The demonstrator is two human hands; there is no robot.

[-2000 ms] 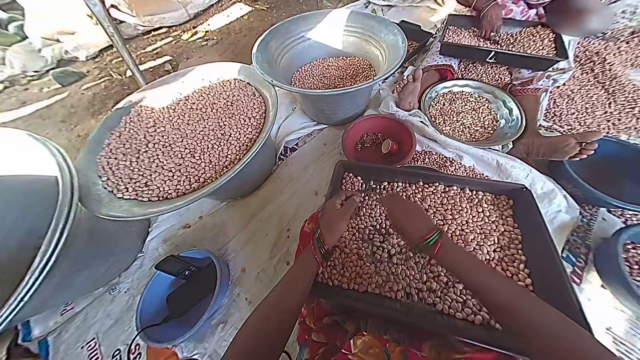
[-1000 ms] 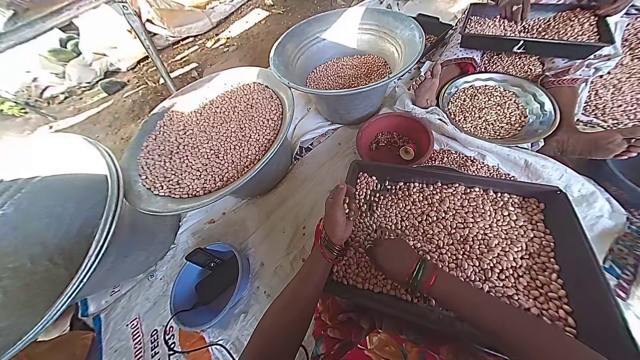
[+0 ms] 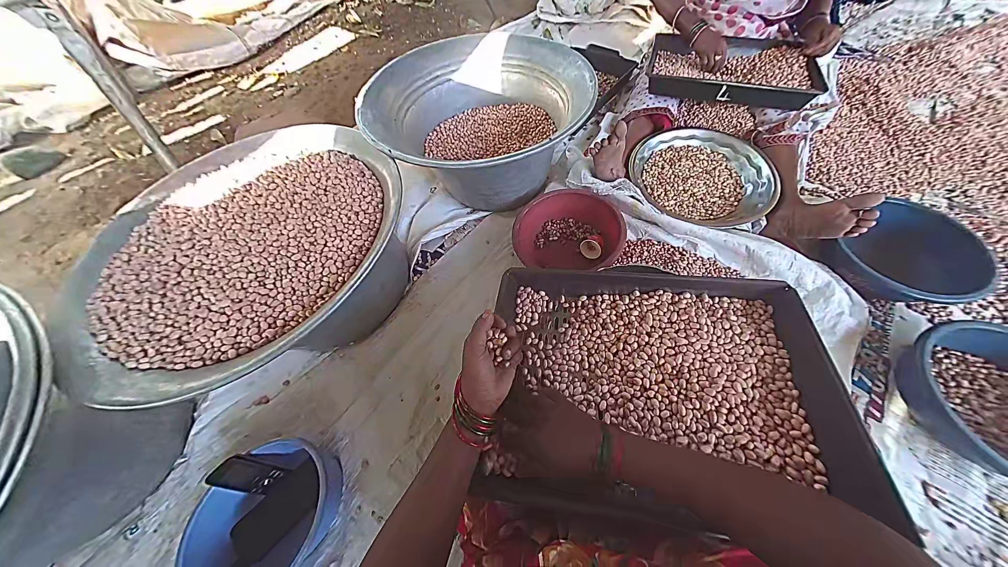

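A black rectangular tray filled with peanut kernels lies across my lap. My left hand, with red and green bangles, is at the tray's left edge, its fingers curled around several kernels. My right hand rests low over the near left part of the tray, in shadow; its fingers are hidden and I cannot tell what it holds. Beyond the tray's far left corner sits a red bowl with a few darker kernels and a small round cup-like object.
Two large metal basins of kernels stand left and beyond. A blue tub with dark devices is lower left. Another person works at a tray, near a steel bowl and blue tubs at right.
My right hand has moved from the middle of the kernels to the tray's near left part. My left hand now has kernels in its curled fingers at the left edge.
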